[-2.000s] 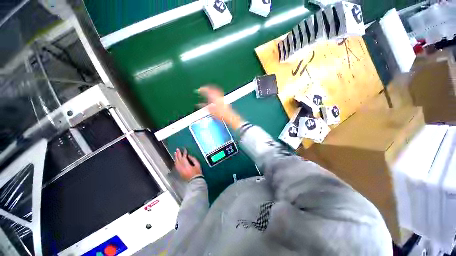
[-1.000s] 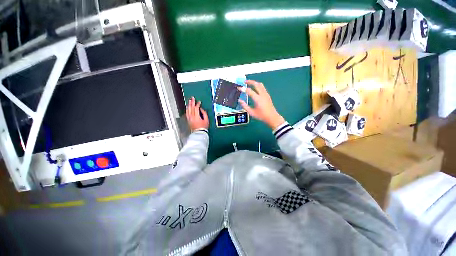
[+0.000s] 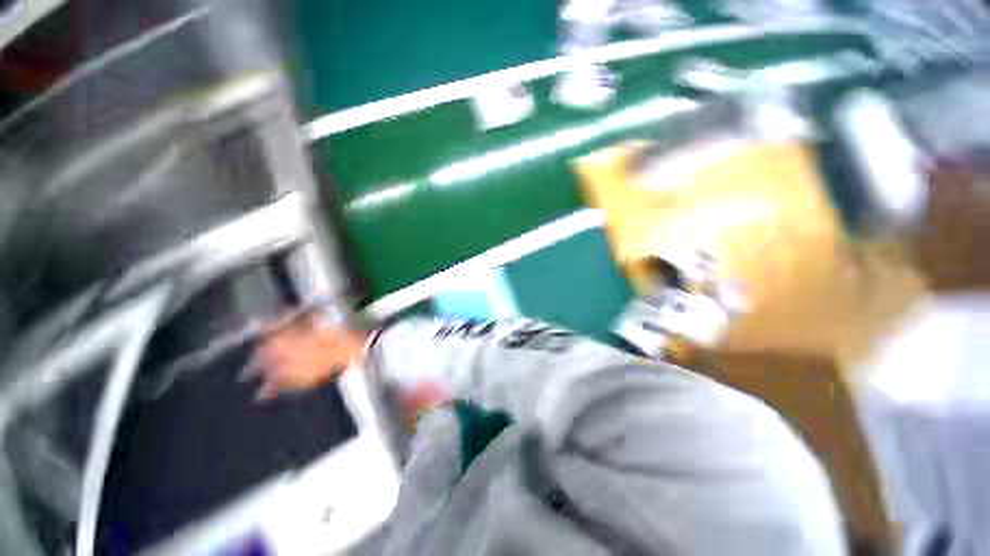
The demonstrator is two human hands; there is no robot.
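Note:
The picture is badly blurred. My right hand (image 3: 304,353) is stretched across to the left, over the machine's black bed (image 3: 217,434); its fingers look spread and no box shows in it. My left hand (image 3: 421,400) is a small blur just below my right forearm, near the machine's edge, mostly hidden. The scale (image 3: 476,299) shows only as a pale blue patch above my right sleeve; its display is hidden. Small white and dark boxes (image 3: 684,310) lie in a blurred pile at the wooden board's lower left corner.
The wooden board (image 3: 760,234) is to the right, with a blurred box row along its far side. The green conveyor (image 3: 434,223) runs beyond the scale with small white boxes (image 3: 505,105) on its far side. Brown cartons (image 3: 782,380) and a white stack (image 3: 939,402) stand at the right.
My right hand has left the dark box on the scale and swung left over the machine bed. No box shows on the visible part of the scale. The view has turned and blurred.

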